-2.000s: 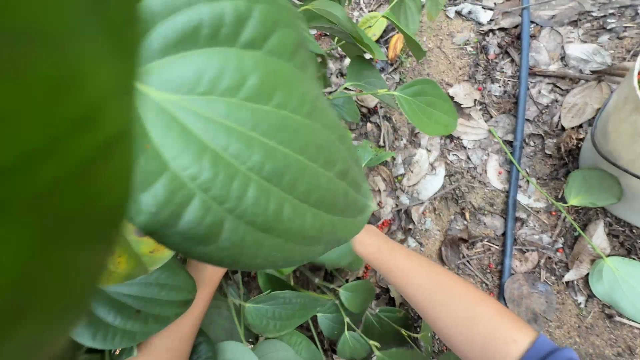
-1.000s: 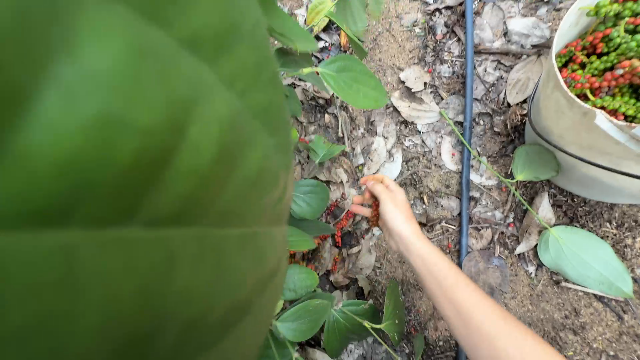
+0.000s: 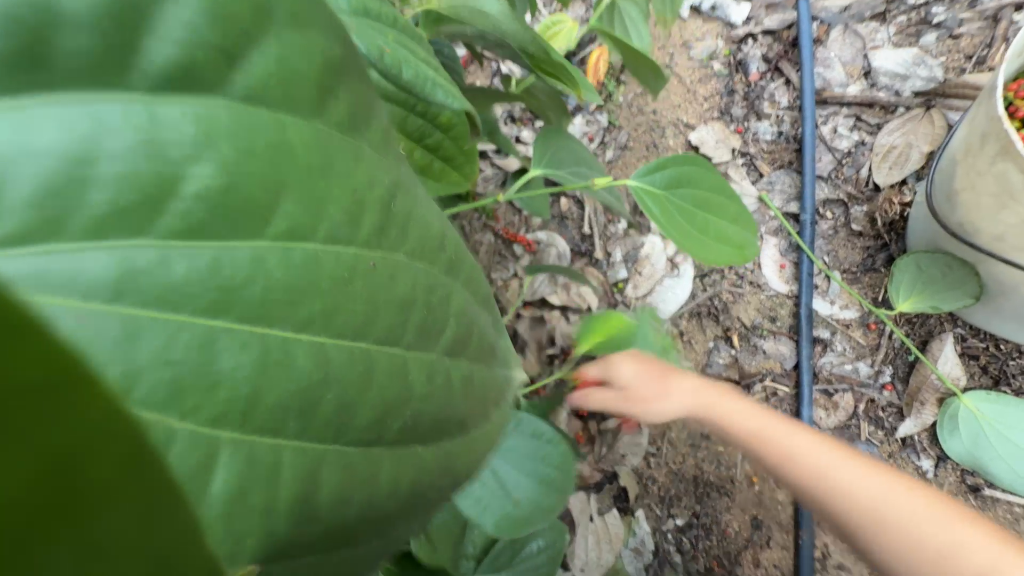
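Note:
My right hand (image 3: 632,387) reaches in from the lower right, low over the ground beside a pepper vine. Red berries show at its fingertips, blurred; whether the fingers grip them is unclear. A small bright green leaf (image 3: 605,333) is just above the fingers, on a thin stem. More red berries (image 3: 518,238) lie on the leaf litter farther up. My left hand is not in view. A large pepper leaf (image 3: 264,320) fills the left side, close to the camera, and hides much of the vine.
A pale bucket (image 3: 972,192) with a dark handle stands at the right edge, red berries (image 3: 1016,100) showing inside. A dark hose (image 3: 806,240) runs down the ground. A leafy stem (image 3: 848,292) crosses it. Dry leaves (image 3: 909,148) lie about.
Two seconds ago both forearms were in view; the left one is out of view now. My right hand, seen against the litter with a berry spike one second ago, is now by the small leaf.

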